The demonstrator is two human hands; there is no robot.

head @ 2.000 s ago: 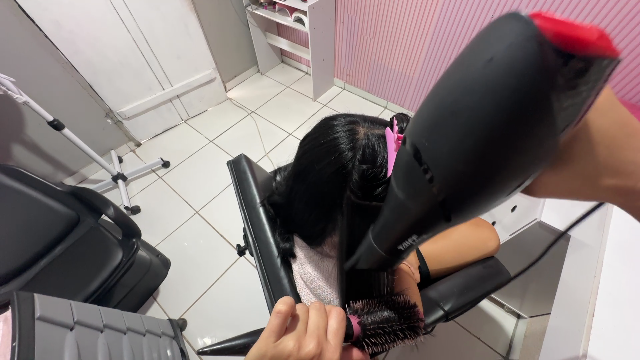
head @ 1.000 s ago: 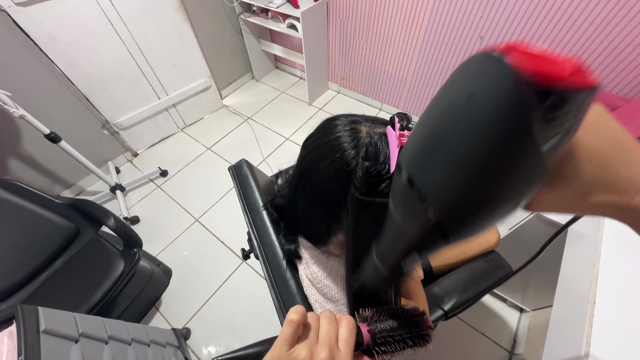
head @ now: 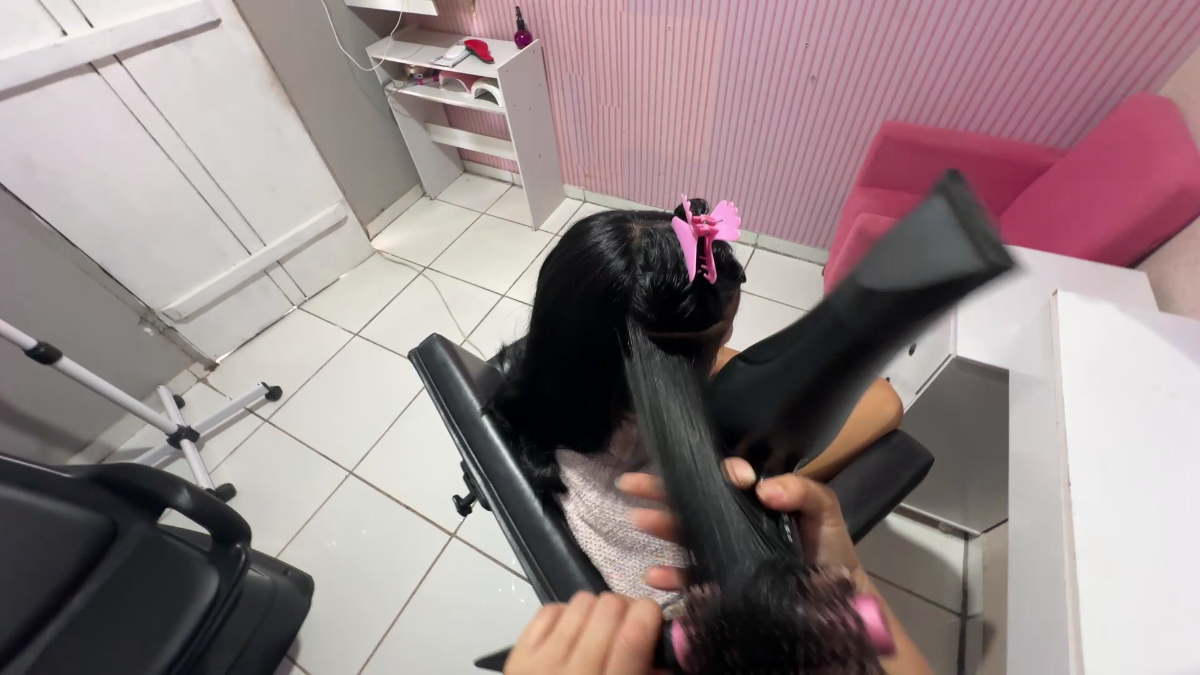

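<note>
My left hand (head: 591, 633) grips the handle of a round hair brush (head: 778, 623) with pink ends, low in the view. A straight section of black hair (head: 680, 450) runs from the seated person's head down to the bristles. My right hand (head: 811, 511) is behind that section, its fingers around the hair, and appears to hold the black hair dryer (head: 844, 328) too; its grip is partly hidden. The dryer's flat nozzle points up and to the right, away from the hair. A pink claw clip (head: 703, 234) holds hair on top of the head.
The person sits in a black salon chair (head: 502, 469). A white counter (head: 1139, 469) stands at right, a pink armchair (head: 1078, 187) behind it. At left are another black chair (head: 103, 562) and a white wheeled stand (head: 187, 436). White shelves (head: 534, 131) stand against the pink wall.
The dryer has swung from pointing down at the hair to pointing up and right. My right hand has come down to the hair near the brush. The view has shifted, showing the pink armchair.
</note>
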